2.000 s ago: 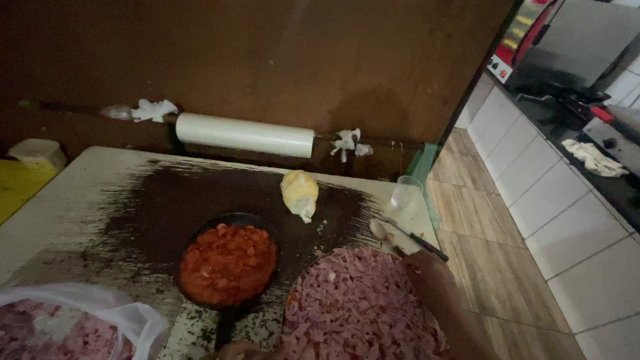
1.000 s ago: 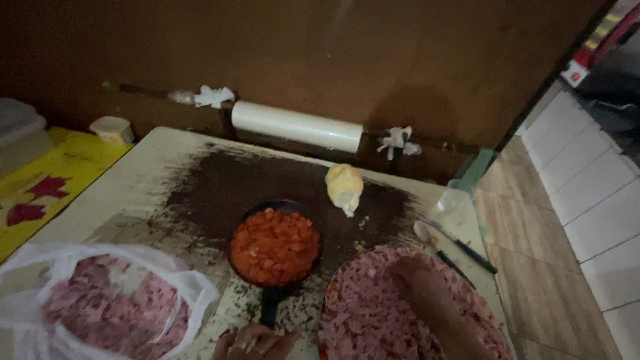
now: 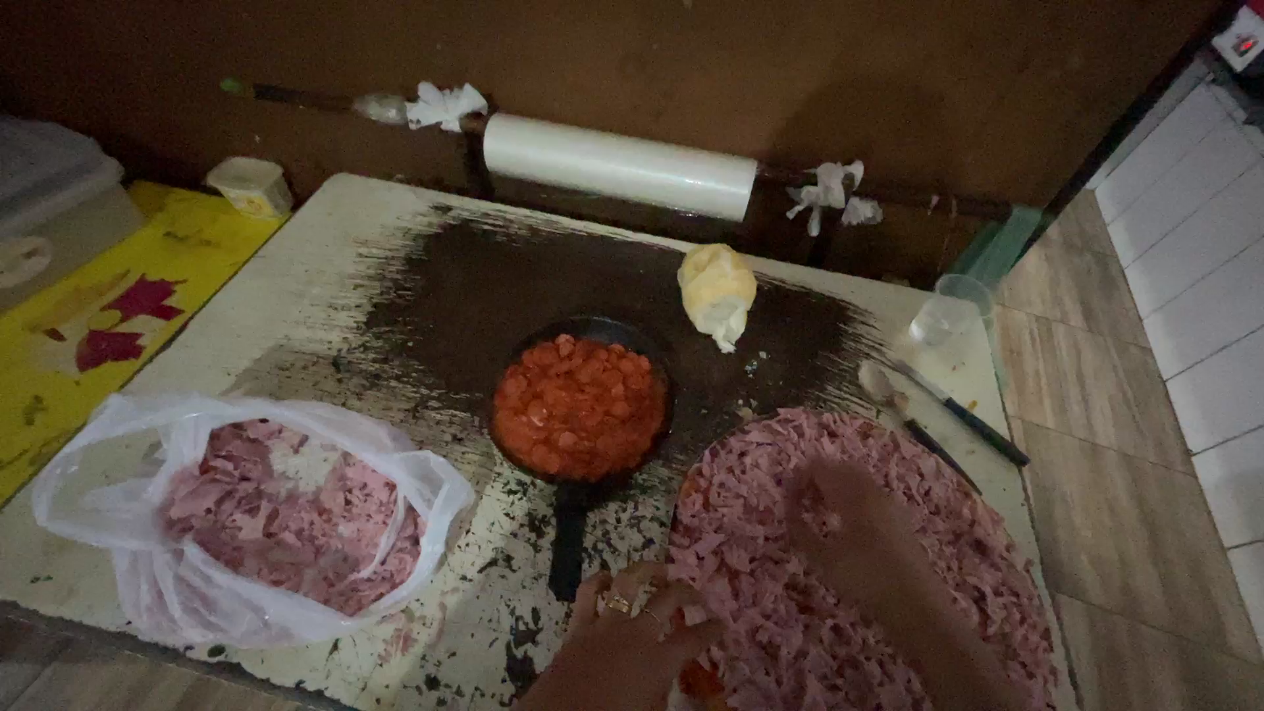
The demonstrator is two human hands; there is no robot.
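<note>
Shredded pink ham covers a large round base at the lower right, with a little red sauce showing near its left edge. My right hand, blurred, rests on the ham; whether its fingers grip any is unclear. My left hand, with rings, is at the left rim of the round, fingers curled, its grip unclear. Left of it stands a black frying pan holding sliced sausage in red sauce. An open white plastic bag at the left contains more shredded ham.
A tied, pale yellow package lies behind the pan. A spoon, a black-handled knife and a clear plastic cup are at the right table edge. A plastic-film roll hangs behind the worn table. A small tub stands back left.
The view has swung left, bringing the whole ham bag into sight. My left hand has come further into view at the round's left edge. My right hand remains over the ham.
</note>
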